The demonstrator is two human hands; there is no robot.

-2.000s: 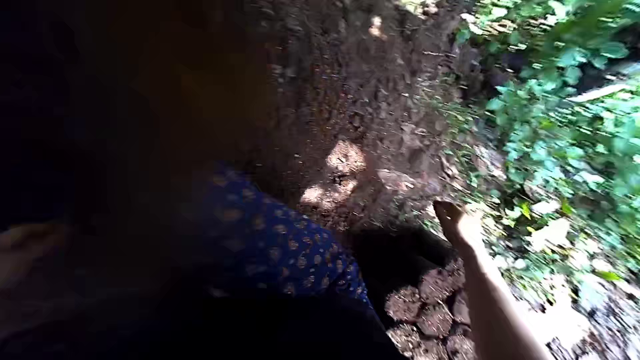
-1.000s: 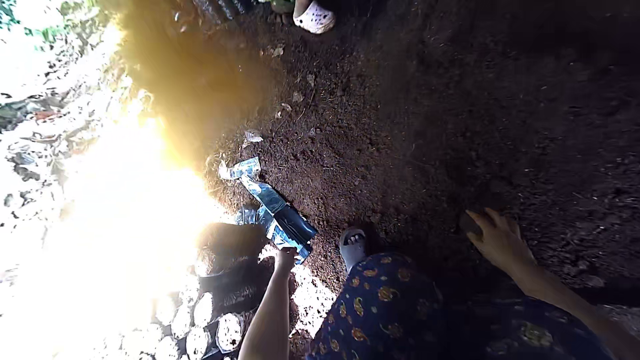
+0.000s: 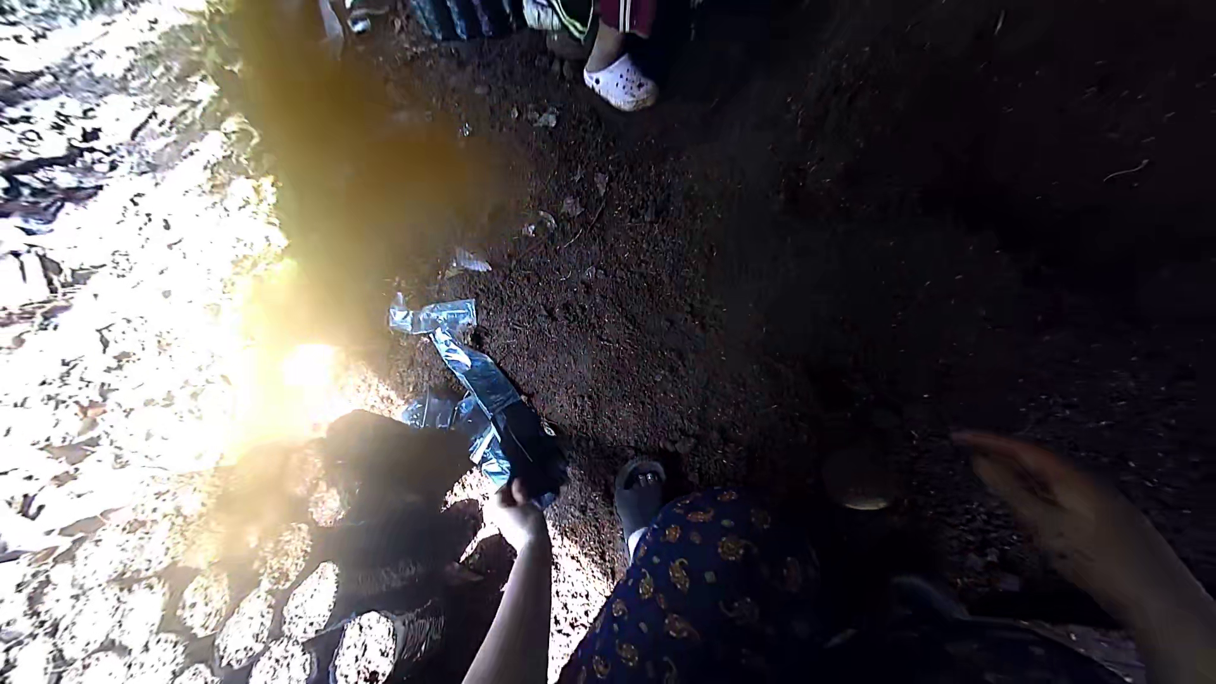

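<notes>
My left hand [image 3: 516, 516] is closed on the lower end of a bunch of dark, shiny plastic film bags [image 3: 503, 408], which lie folded on the bare soil. Just left of it stand rows of soil-filled nursery bags [image 3: 366, 648], their round tops lit by the sun. At the right, my right hand [image 3: 1031, 480] hangs over dark soil, its fingers stretched and slightly blurred, with nothing seen in it. A pale rounded object [image 3: 860, 483], too dark to identify, lies between the right hand and my patterned clothing.
Another person's foot in a white clog [image 3: 622, 84] is at the top, beside dark plastic bags [image 3: 463, 17]. My own foot wears a grey sandal [image 3: 640, 496]. Scraps of clear plastic [image 3: 469, 261] lie on the soil. Glare covers the left side.
The view has swung widely since two seconds ago. Since one second ago, my left hand stays at the plastic film, while my right hand appears farther to the right, its fingers extended.
</notes>
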